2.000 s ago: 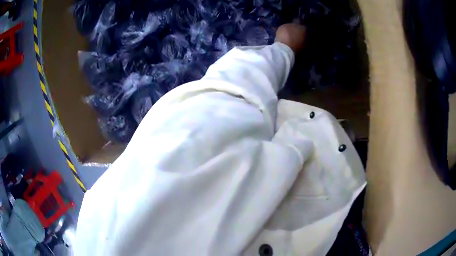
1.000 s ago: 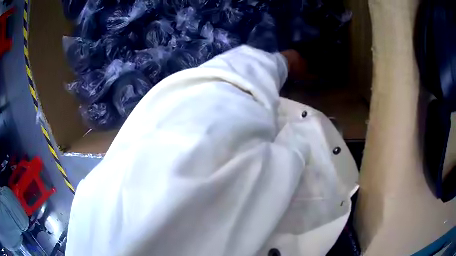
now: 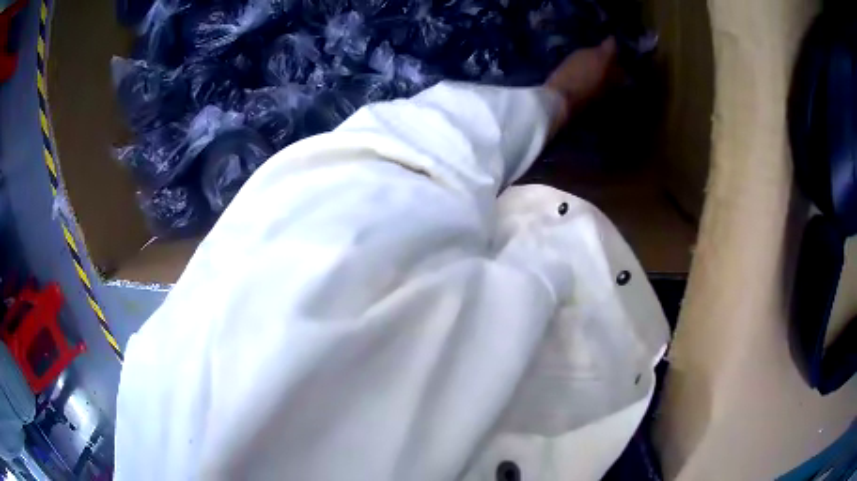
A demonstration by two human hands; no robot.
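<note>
Bagged ear cups (image 3: 366, 47), dark lumps in clear crinkled film, are heaped in a large open brown carton (image 3: 89, 178). My left arm in a white sleeve reaches across from the lower left into the carton. My left hand (image 3: 584, 79) is bare and sits low in the carton's dark right part, beside the bagged cups. Its fingers are blurred and partly lost in shadow, so I cannot tell if they hold anything. My right hand is out of the picture.
A tan cardboard sheet (image 3: 752, 282) lies on the bench at right, with black headphones (image 3: 832, 122) at the right edge. Red stools (image 3: 39, 333) and yellow-black floor tape (image 3: 70, 249) are at left. My white coat fills the lower middle.
My left hand has moved up and slightly right inside the carton since one second ago. The view has shifted slightly, so the carton and heap appear further left.
</note>
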